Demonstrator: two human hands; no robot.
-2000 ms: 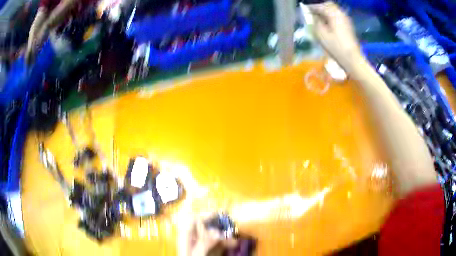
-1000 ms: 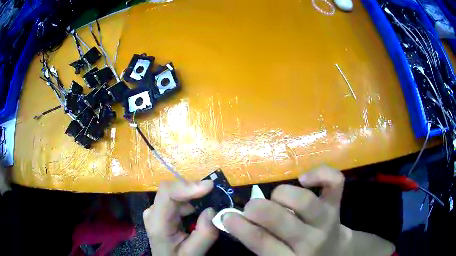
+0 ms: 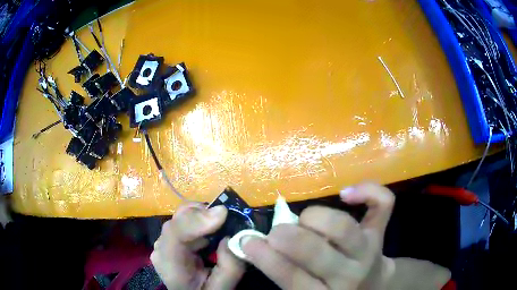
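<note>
My left hand (image 3: 190, 246) holds a black camera unit (image 3: 229, 207) at the bench's front edge. A pale square part and thin blue and white wires show on it. A black and grey-white cable (image 3: 156, 158) runs from the unit up onto the bench. My right hand (image 3: 323, 243) pinches a pale green-white cloth (image 3: 283, 214), one part of it wrapped at the fingertip and pressed against the unit. The fingers hide the unit's lower part.
Three black housings with pale plates (image 3: 147, 109) lie at the left, beside piled small black units with cables (image 3: 96, 122). A thin white stick (image 3: 391, 76) lies right. A blue bin (image 3: 462, 68) with cabled parts stands far right. A red-handled tool (image 3: 453, 193) is below the bench edge.
My right hand has come down from the far edge with the cloth to the unit in my left hand. In the last second, both hands and the unit have shifted slightly left.
</note>
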